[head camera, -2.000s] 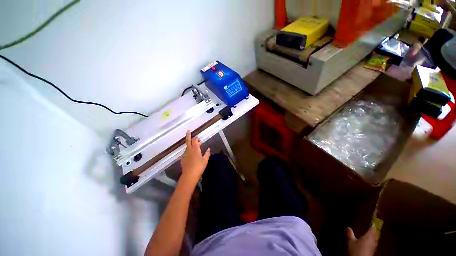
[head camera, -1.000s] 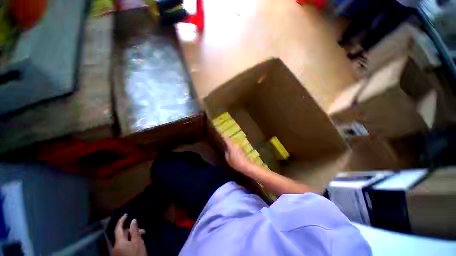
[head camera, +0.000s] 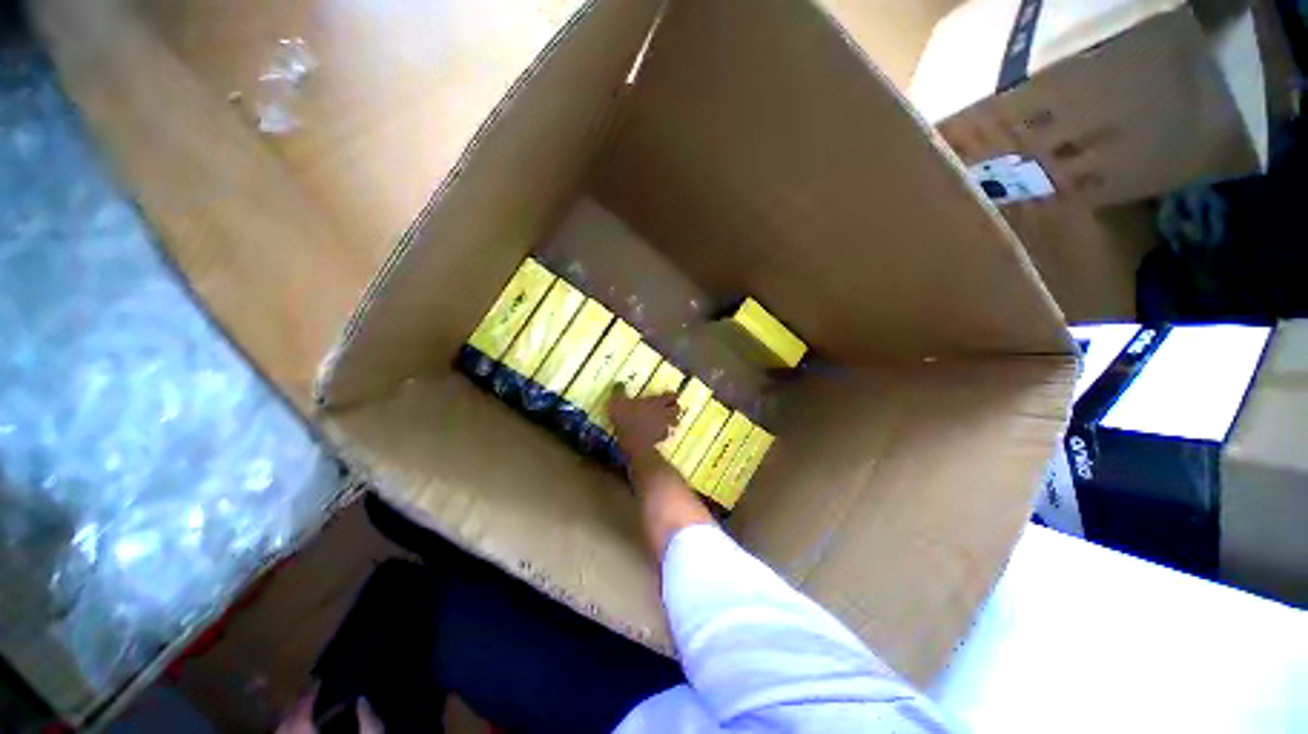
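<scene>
A deep open brown supply carton (head camera: 918,516) stands in front of me. On its floor a row of several yellow retail boxes (head camera: 574,351) with black ends lies side by side. One more yellow box (head camera: 769,331) lies apart, near the far right wall. My right hand (head camera: 646,416) reaches down onto the middle of the row and touches the boxes; whether its fingers grip one cannot be told. My left hand (head camera: 330,714) is at the bottom edge, dark and cut off, low by my legs.
The offcut carton full of clear film offcuts (head camera: 158,416) is at the left. A small clear scrap (head camera: 284,86) lies on the floor beyond. Closed cartons (head camera: 1090,101) stand at the upper right, and black-and-white cartons (head camera: 1162,445) at the right.
The view has turned and moved in over the supply carton. My right hand has gone from the carton's near side down onto the row of boxes. My left hand has stayed low.
</scene>
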